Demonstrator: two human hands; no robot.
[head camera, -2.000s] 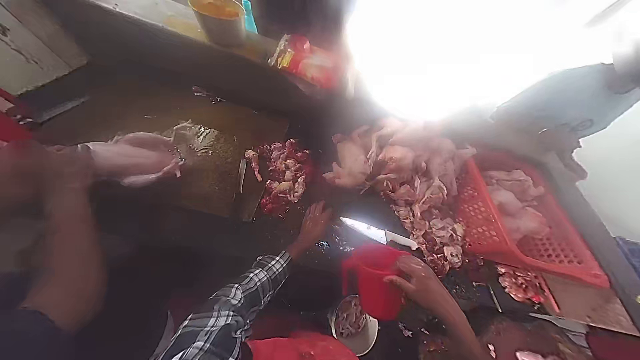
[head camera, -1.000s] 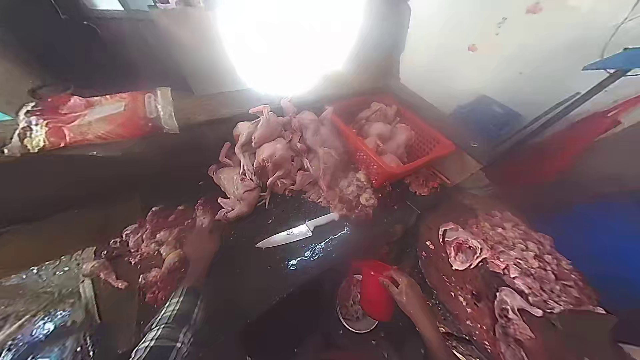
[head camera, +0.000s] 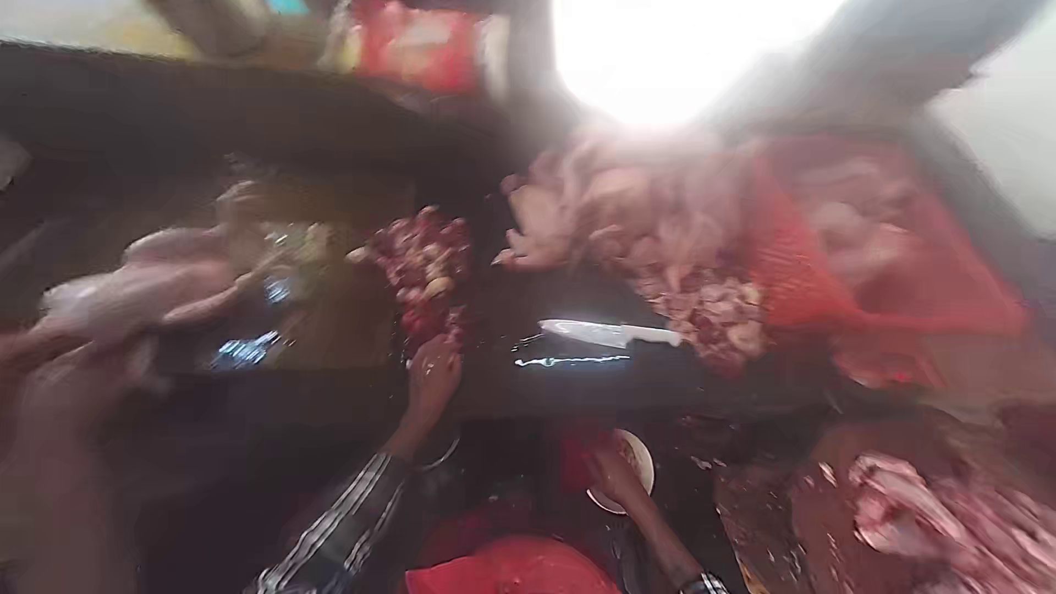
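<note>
My left hand (head camera: 435, 373) reaches to the near end of a pile of red giblets (head camera: 425, 268) on the dark counter; whether its fingers grip any is blurred. In my right hand (head camera: 612, 469) is a red plastic container (head camera: 577, 462), held beside a white bowl (head camera: 646, 462) with meat scraps inside. Between and beyond my hands lies a knife (head camera: 590, 332) with a white handle, blade pointing left. Its handle end meets a heap of cut chicken pieces (head camera: 726, 318). Whole plucked chickens (head camera: 619, 198) are piled behind them.
A red perforated crate (head camera: 965, 289) with chicken stands at right. Cut meat (head camera: 932, 511) lies on a round block at lower right. At left, another person's hand (head camera: 25, 351) is at a plucked chicken (head camera: 165, 276) on a board. A red package (head camera: 417, 45) sits on the back ledge.
The view has swung right and back left. My left hand, earlier beside the giblets, is now at their near end. My right hand has brought the red container down near the white bowl.
</note>
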